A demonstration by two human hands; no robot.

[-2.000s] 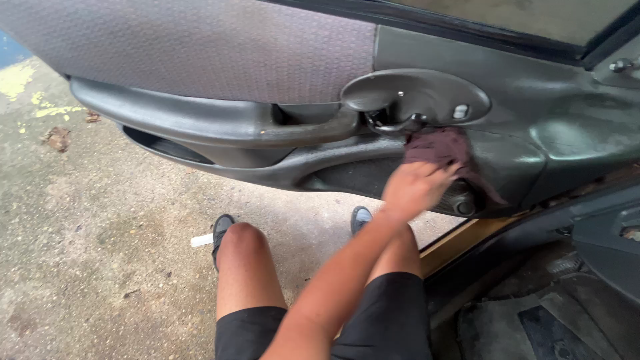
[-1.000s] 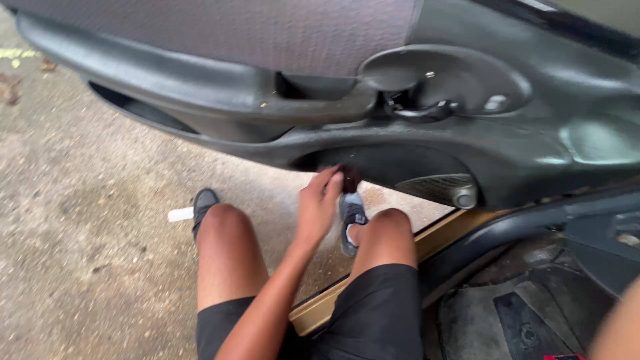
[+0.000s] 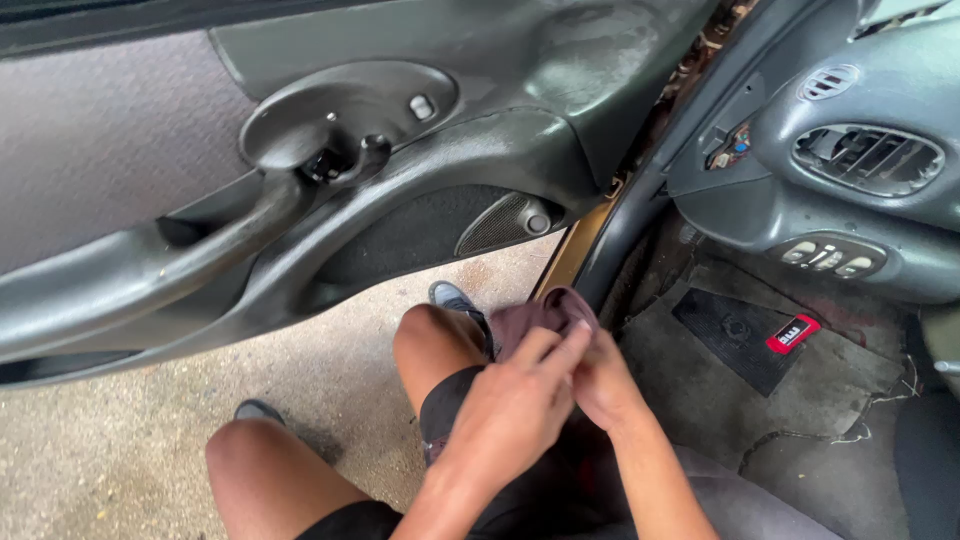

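A dark maroon cloth (image 3: pixel 521 324) is bunched between my two hands, above my knee and beside the door sill. My left hand (image 3: pixel 517 394) has its fingers on the cloth from the left. On the other side, my right hand (image 3: pixel 604 379) grips the cloth, partly hidden behind my left fingers. Part of the cloth loops up over the right fingers. Behind and above the hands stands the open car door's dark plastic inner panel (image 3: pixel 420 169), with its inner handle recess (image 3: pixel 345 112) and speaker grille (image 3: pixel 491 225). Neither hand touches the panel.
At the right are the dashboard (image 3: pixel 780 161) with an air vent (image 3: pixel 870 159), the worn floor carpet (image 3: pixel 832 390) and a red-and-black item (image 3: pixel 793 334) lying on it. A tan door sill (image 3: pixel 574 244) runs between door and cabin. Concrete ground (image 3: pixel 172 420) lies below the door.
My left hand, with the cloth against the door panel two seconds ago, has come away from the panel. My right hand has come into view and joined it at the cloth. The view has swung toward the cabin.
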